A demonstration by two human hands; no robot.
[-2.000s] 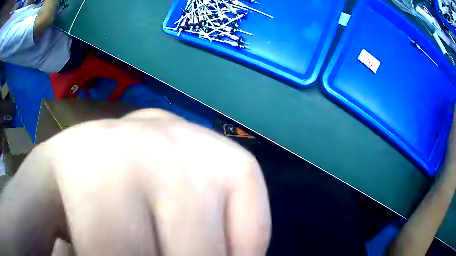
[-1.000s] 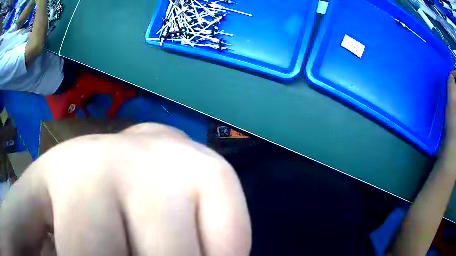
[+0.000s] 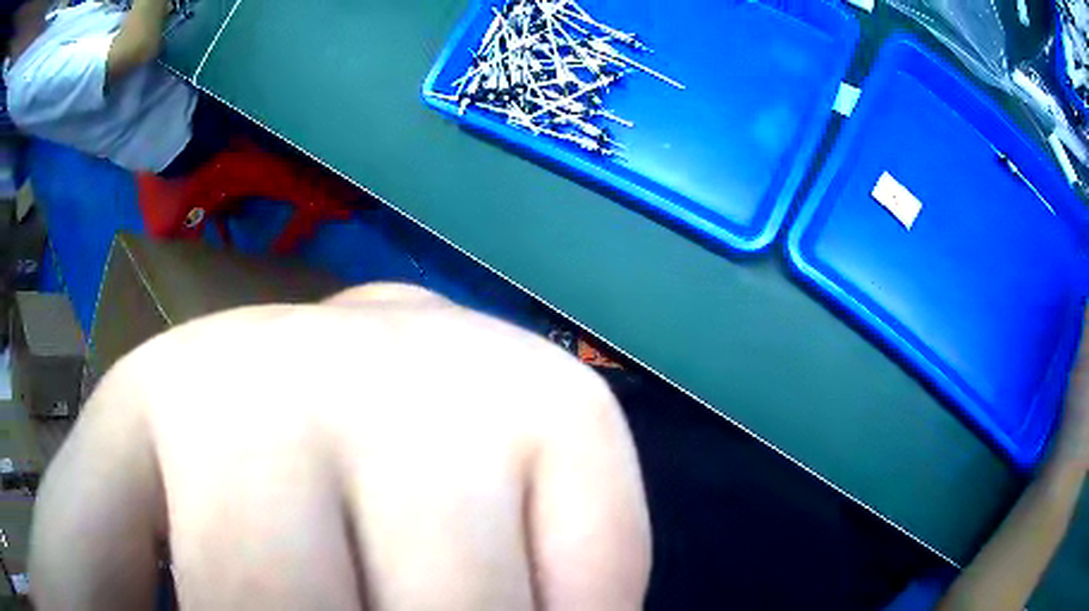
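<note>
My left hand (image 3: pixel 358 466) fills the lower left, very close to the camera. Its back and knuckles show. The fingers point down and are cut off by the lower edge, so what they hold is hidden. My right forearm (image 3: pixel 1021 525) rises at the right edge beside the right-hand tray. My right hand is cut off by that edge. The left-hand blue tray (image 3: pixel 743 229) holds a tangled heap of leaded cores (image 3: pixel 543 72) at its left end. The right-hand blue tray (image 3: pixel 920 340) holds a white label (image 3: pixel 896 201) and one thin leaded piece (image 3: pixel 1027 181).
The trays stand on the green bench (image 3: pixel 573 257), whose front edge runs diagonally. A clear plastic bag (image 3: pixel 973 36) lies behind at upper right. A person in a white shirt (image 3: pixel 102 90), a red stool (image 3: pixel 239 197) and cardboard boxes (image 3: pixel 48 352) are at left.
Since one second ago the bench and trays have shifted right and down in the picture. The right forearm shows less at the right edge. My left hand stays in the foreground, slightly further right.
</note>
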